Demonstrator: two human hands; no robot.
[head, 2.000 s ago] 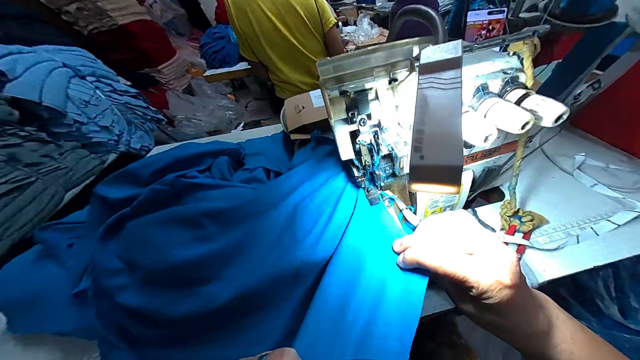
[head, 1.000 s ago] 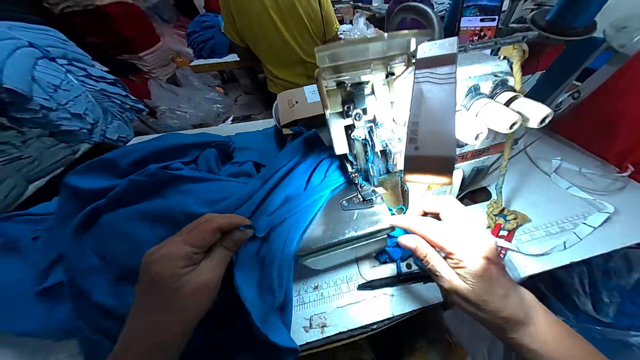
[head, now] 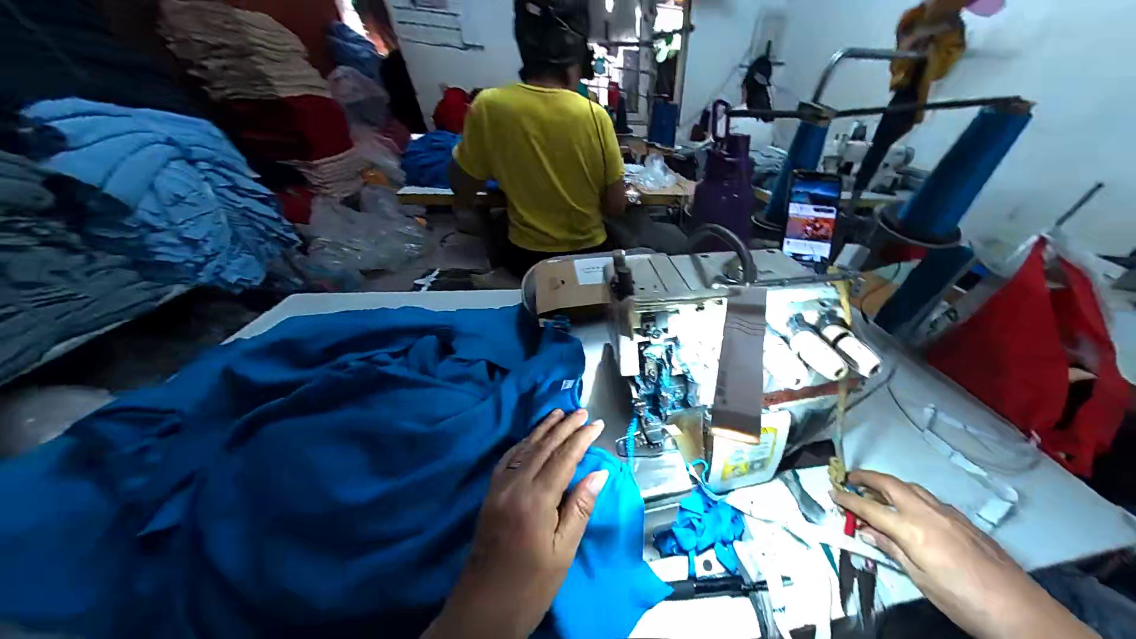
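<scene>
Blue knit fabric [head: 337,479] lies bunched over the left of the sewing table, its right edge beside the needle area of an overlock sewing machine [head: 692,355]. My left hand [head: 541,497] rests palm down on this fabric, fingers slightly spread, gripping nothing. On the right, my right hand [head: 914,524] has its fingers around a small red-handled tool [head: 849,522], probably thread snips, beside a yellowish cord hanging from the machine. Blue fabric scraps [head: 706,528] and white tape strips [head: 808,541] lie between the hands, below the machine's lit front. A blue thread chain hangs near the presser foot.
Stacks of light blue garment pieces [head: 169,186] stand at the left. A person in a yellow shirt [head: 546,169] sits beyond the table. Blue thread cones [head: 963,177], a phone [head: 812,217] and a red bag [head: 1038,355] are behind and right of the machine.
My left hand has gone from pinching the fabric to lying flat on it. My right hand has left the needle area and moved right to the red-handled tool. The view has tilted up.
</scene>
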